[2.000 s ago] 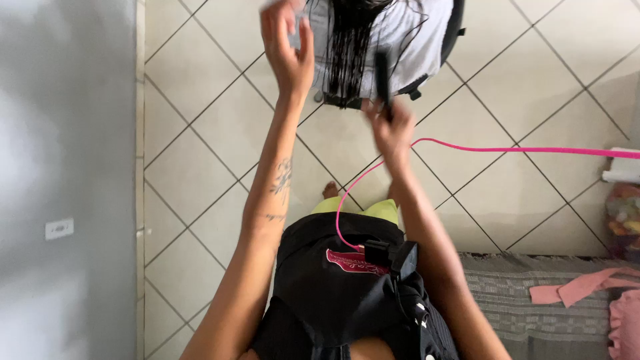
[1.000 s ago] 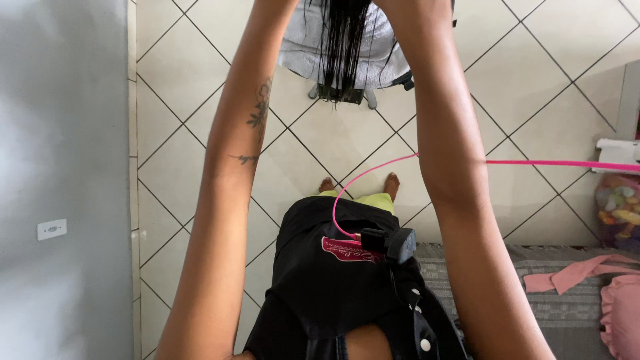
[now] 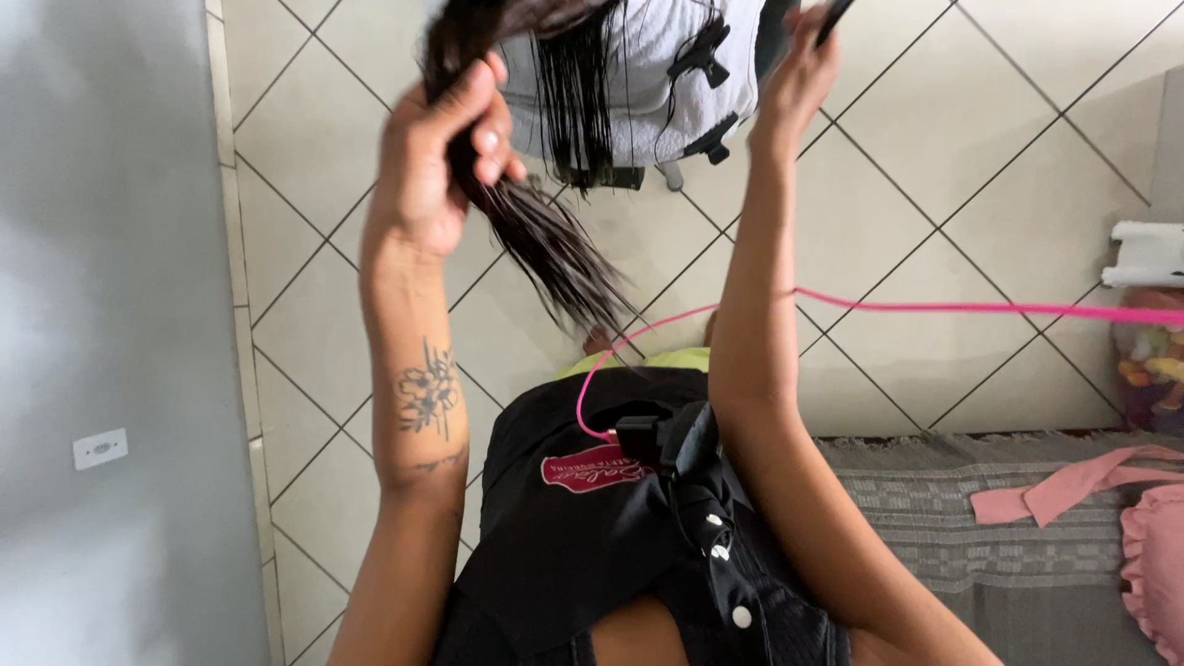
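Note:
My left hand (image 3: 449,153) is closed around a lock of damp dark hair (image 3: 555,245), whose loose ends fan out below my fingers. At the upper right, my right hand (image 3: 803,69) grips a slim black tool (image 3: 834,20), cut off by the frame edge; its kind cannot be told. Between my hands, more wet hair (image 3: 575,106) hangs over a white towel (image 3: 647,102) on a seated person, whose head is out of view. Two black hair clips, one higher (image 3: 703,54) and one lower (image 3: 712,141), are on the towel.
A pink cable (image 3: 925,307) runs from a black device on my apron (image 3: 564,555) across my right forearm to the right edge. A grey woven cover (image 3: 1017,564) with pink cloth (image 3: 1064,481) lies lower right. A grey wall (image 3: 111,277) stands left.
My hands were both at the top edge one second ago and are now apart and lower. A lock of hair now shows in my left hand.

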